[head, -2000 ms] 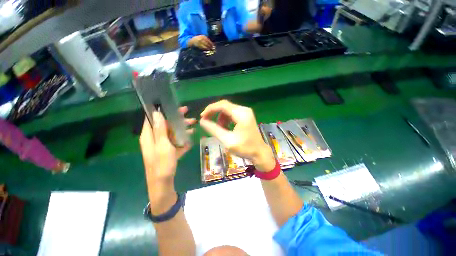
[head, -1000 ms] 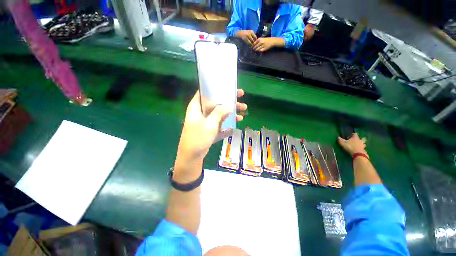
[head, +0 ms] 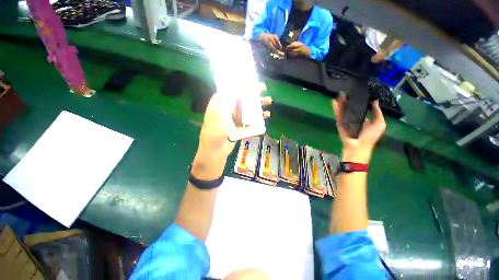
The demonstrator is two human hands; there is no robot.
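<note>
My left hand (head: 218, 121) holds a screen (head: 236, 71) upright above the bench; its face glares bright white and hides detail. My right hand (head: 358, 128) holds a matt black phone frame (head: 355, 101) upright, fingers on one side and thumb on the other. The screen and frame are well apart. Stacked screens (head: 288, 161) lie in a row below and between the hands, silver-grey with orange strips. A white work mat (head: 262, 227) lies before me.
Another white sheet (head: 68, 167) lies left. Dark frames (head: 174, 83) rest on the green belt. Opposite, a person in blue (head: 295, 27) works at a black parts tray (head: 306, 68). A clear plastic tray (head: 465, 229) lies far right. A pink sleeve (head: 57, 52) shows upper left.
My right hand has lifted a black frame off the belt and moved up and left with it. My left hand still holds the screen, whose face now glares.
</note>
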